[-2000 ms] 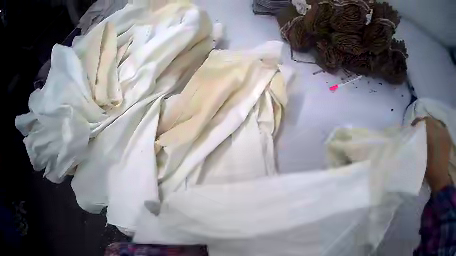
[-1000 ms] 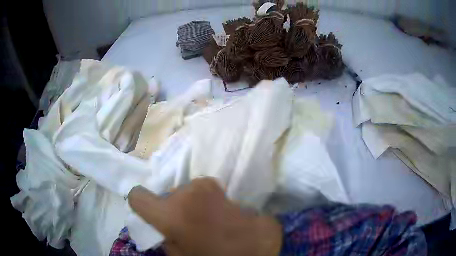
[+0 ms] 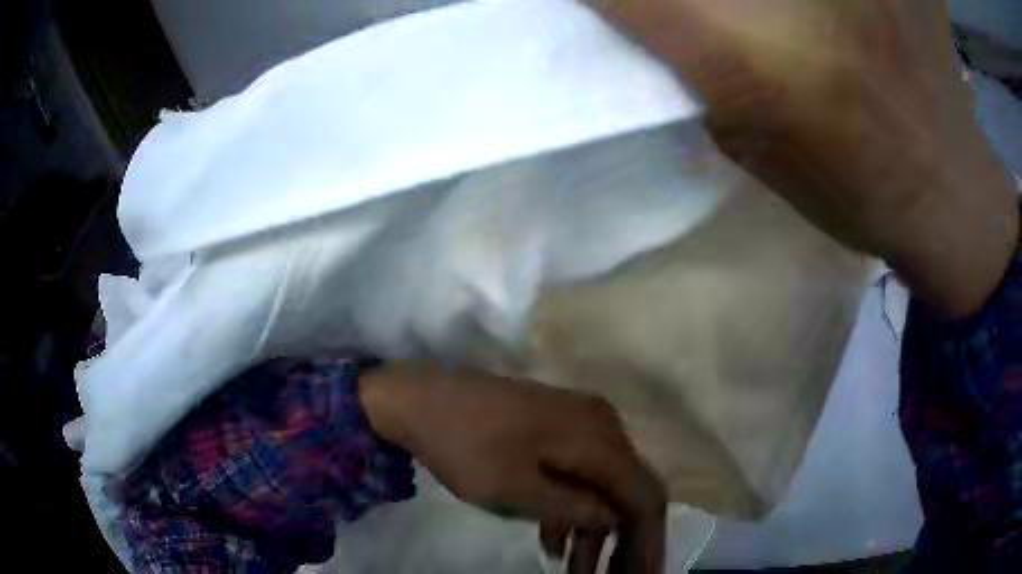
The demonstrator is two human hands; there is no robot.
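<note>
My right hand (image 3: 829, 123) is large and blurred at the upper right, close to the camera, at the edge of a raised white fabric panel (image 3: 426, 123); its fingertips are out of the picture or hidden. The panel hangs leftward with a straight lower edge. A cream fabric panel (image 3: 717, 336) hangs below it, between my hands. My left hand (image 3: 516, 448) is at the lower middle, fingers bent down, with a bit of white cloth between them. More white cloth (image 3: 157, 370) lies at the left around my plaid sleeve.
The white tabletop (image 3: 857, 448) shows at the right, with its rounded edge near the bottom. A dark area lies at the far left. A pale surface (image 3: 269, 39) stands behind the cloth. The raised cloth and right hand hide the table's far side.
The white and cream cloth has been lifted close to the camera. My right hand has moved from the lower middle to the upper right. My left hand has come into view at the lower middle.
</note>
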